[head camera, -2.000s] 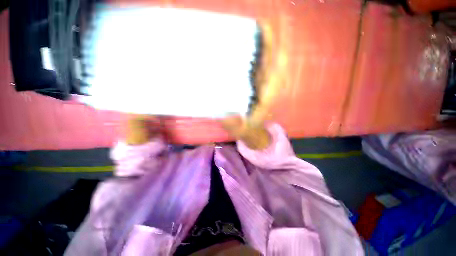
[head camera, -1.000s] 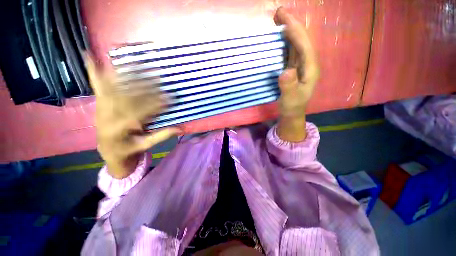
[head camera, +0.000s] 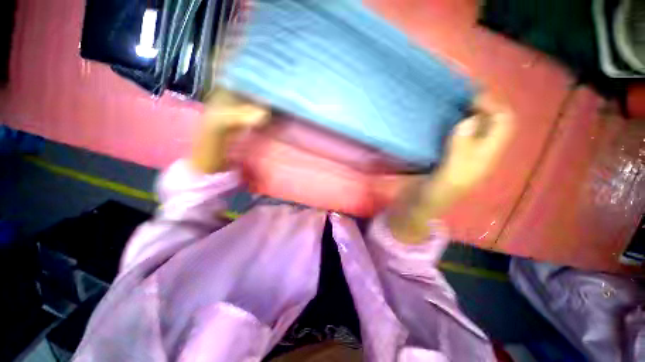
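Observation:
A stack of tablets (head camera: 346, 85), pale blue and blurred by motion, is tilted over the bench in front of me. Its broad pale face and striped, layered side show. My left hand (head camera: 230, 131) grips its left end near the lower corner. My right hand (head camera: 470, 152) grips its right end. Both hands are blurred, and the fingers behind the stack are hidden. I cannot tell whether the stack touches the bench.
The bench top (head camera: 106, 113) is red-pink. Black glossy tablets (head camera: 117, 35) with white labels lean together at the upper left. Black material (head camera: 537, 28) lies at the upper right beside a pale round object (head camera: 629, 32). A person's pink sleeve (head camera: 580, 304) is at the lower right. Black crates (head camera: 92, 247) stand on the floor.
The stack has turned from its striped edges facing me to a broad blue face, and slants down to the right. Both hands still hold its ends. The view has shifted.

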